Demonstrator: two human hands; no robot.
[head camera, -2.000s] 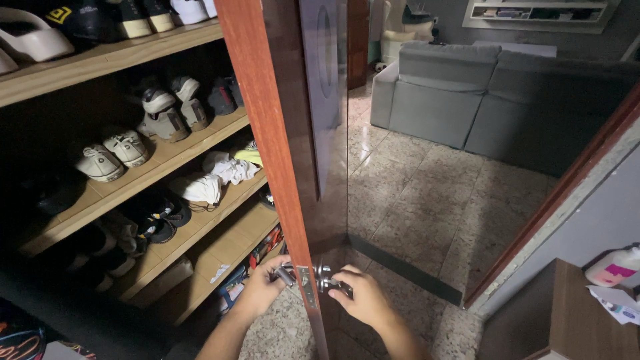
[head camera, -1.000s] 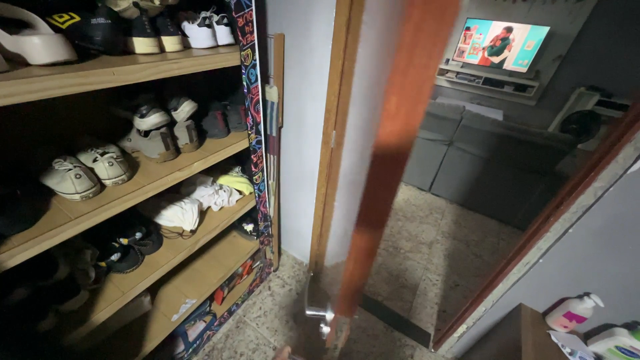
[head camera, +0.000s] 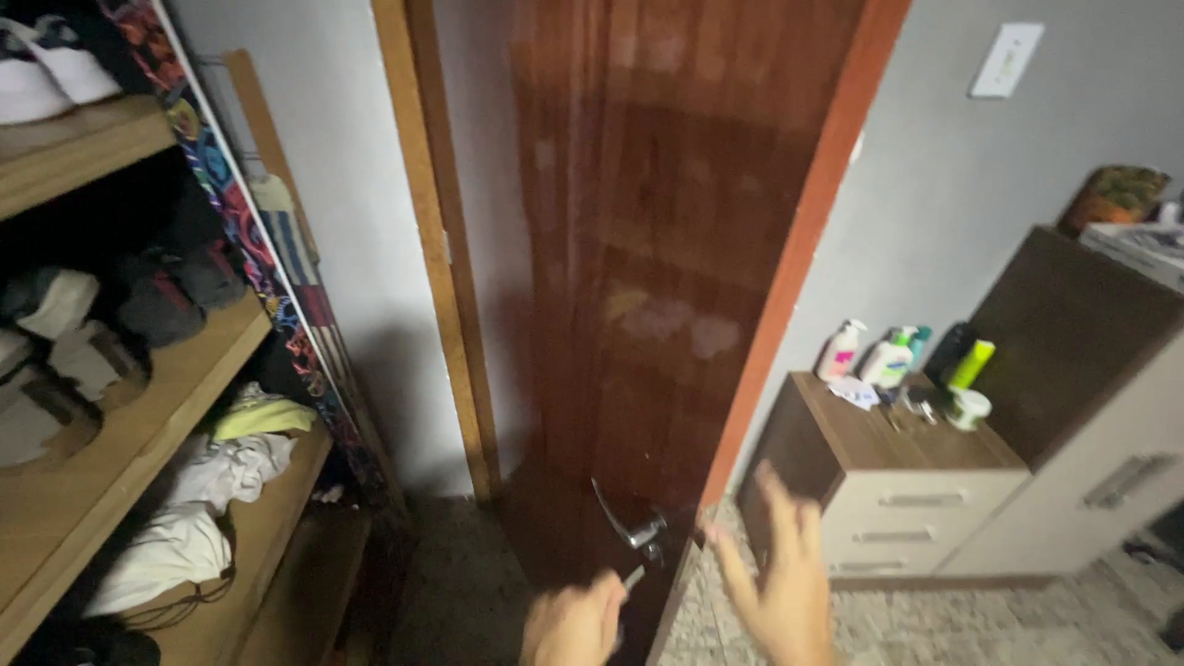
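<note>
A reddish-brown wooden door (head camera: 666, 277) stands in front of me, nearly across the doorway, with a metal lever handle (head camera: 634, 527) low on its face. My left hand (head camera: 573, 624) is at the bottom centre, below the handle, its fingers closed on a small, slim metal object (head camera: 634, 577), blurred, possibly a key or tool. To the right, my right hand (head camera: 777, 578) is raised near the door's edge, fingers apart, holding nothing. Motion blurs both hands.
Wooden shelves (head camera: 217, 370) with shoes and cloths fill the left side. A low drawer cabinet (head camera: 925, 499) at right holds bottles (head camera: 840, 351) and a small white jar (head camera: 968, 409). A light switch (head camera: 1008, 60) is on the grey wall (head camera: 925, 185).
The door has swung, and its broad face now hides the room with the sofa. Both hands were at the door's edge and lock two seconds ago; the right is now off it. The view has turned.
</note>
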